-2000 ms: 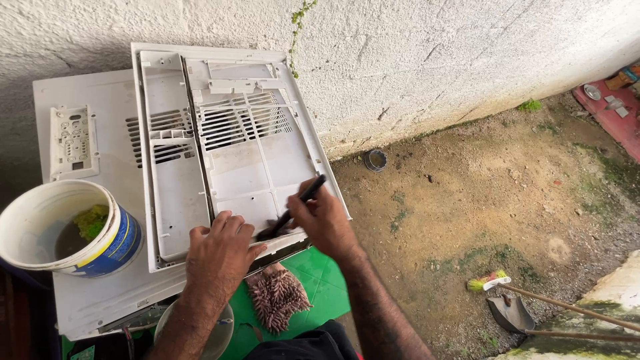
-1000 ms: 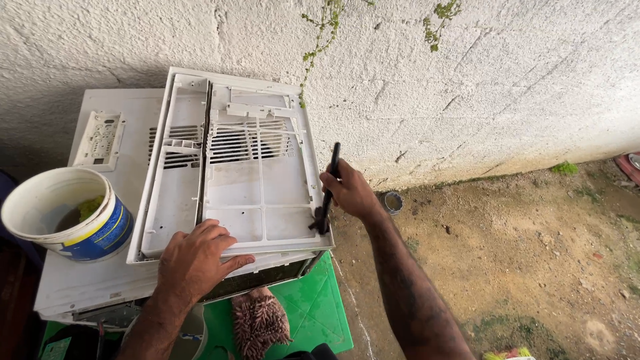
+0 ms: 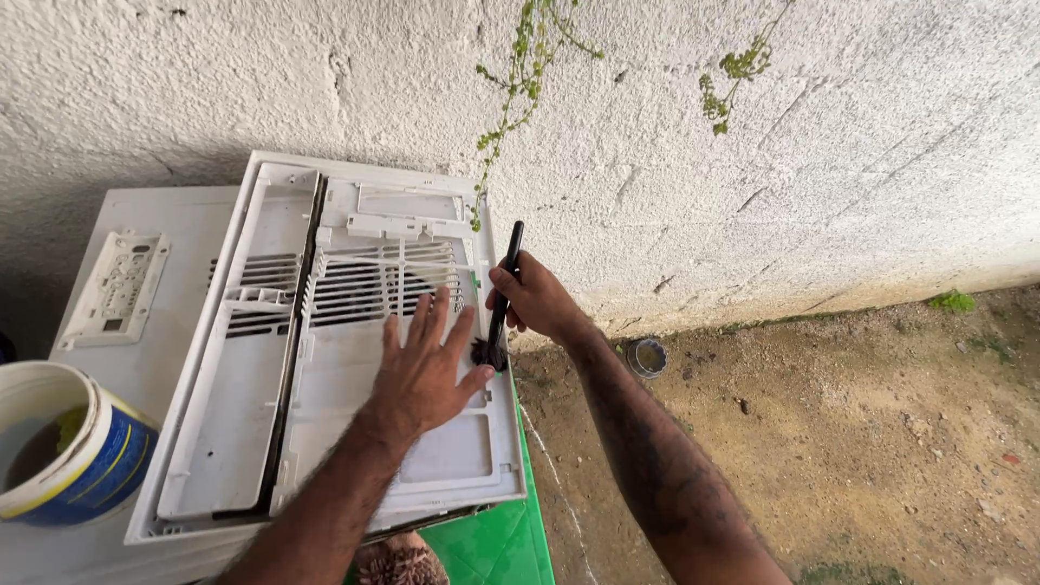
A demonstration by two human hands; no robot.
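Observation:
My right hand (image 3: 532,296) grips the black handle of a brush (image 3: 501,301), held nearly upright. The brush's dark bristles press on the right rim of a white plastic front frame (image 3: 187,390), which looks like part of an air conditioner. My left hand (image 3: 426,366) is spread over the right half of that frame with its fingers apart, holding nothing; whether the palm touches cannot be told. Under the frame lies a larger white panel or casing (image 3: 183,215) with slotted vents. A small white perforated plastic piece (image 3: 122,288) rests on it at the left.
A white and blue bucket (image 3: 89,463) with murky liquid and something yellow-green stands at the left. Below are a green surface (image 3: 496,540) and a brown shaggy mitt or cloth (image 3: 402,561). Behind rises a rough white wall (image 3: 650,162) with hanging plants. A small round container (image 3: 647,357) sits on the dirt ground.
The brush in my right hand has moved from the frame's lower edge to its corner, then up along the right rim. My left hand has moved from the lower edge onto the frame's right half.

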